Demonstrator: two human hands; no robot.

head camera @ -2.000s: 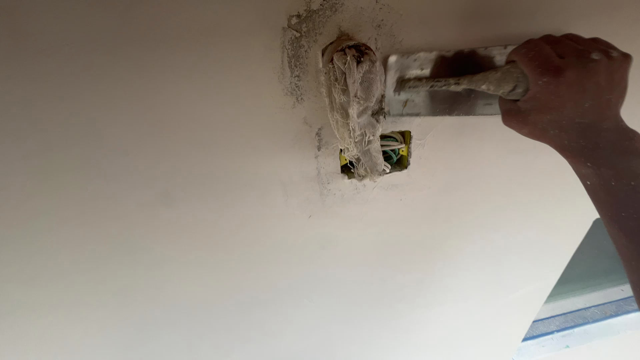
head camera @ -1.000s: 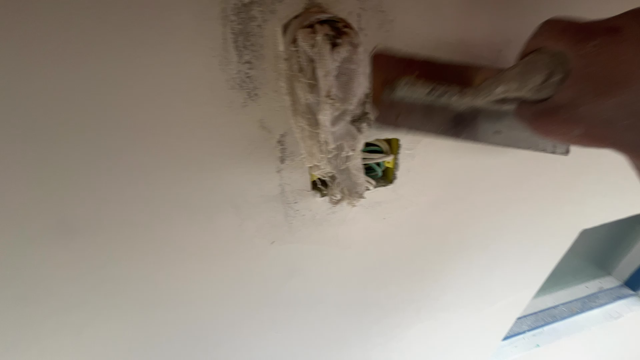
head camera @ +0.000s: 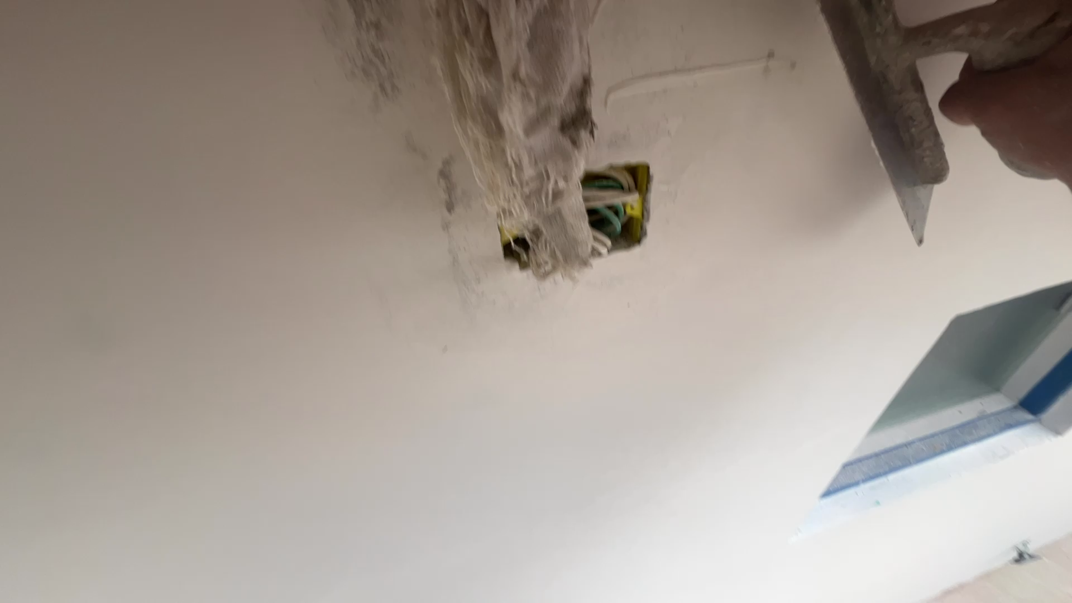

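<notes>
At the upper right, my right hand (head camera: 1017, 113) grips the handle of a plastering trowel (head camera: 889, 109), whose steel blade is tilted with a corner pointing down. The blade's contact with the wall cannot be told. A ragged, plaster-caked cloth bundle (head camera: 536, 126) hangs at the top centre and partly covers an electrical box opening (head camera: 641, 205). Green and whitish wires (head camera: 610, 209) are coiled inside its yellow edges. Between cloth and trowel, a thin curved ridge (head camera: 695, 74) marks the plaster. My left hand does not show.
The pale plastered wall (head camera: 335, 419) fills most of the view, with dark rough patches (head camera: 368, 50) left of the cloth. At the lower right is a recess with a blue-taped sill (head camera: 938, 448). A small fitting (head camera: 1023, 553) sits near the wall's bottom right edge.
The trowel has turned from roughly level to steeply tilted and moved away from the cloth to the right. The view has shifted closer to the wall opening.
</notes>
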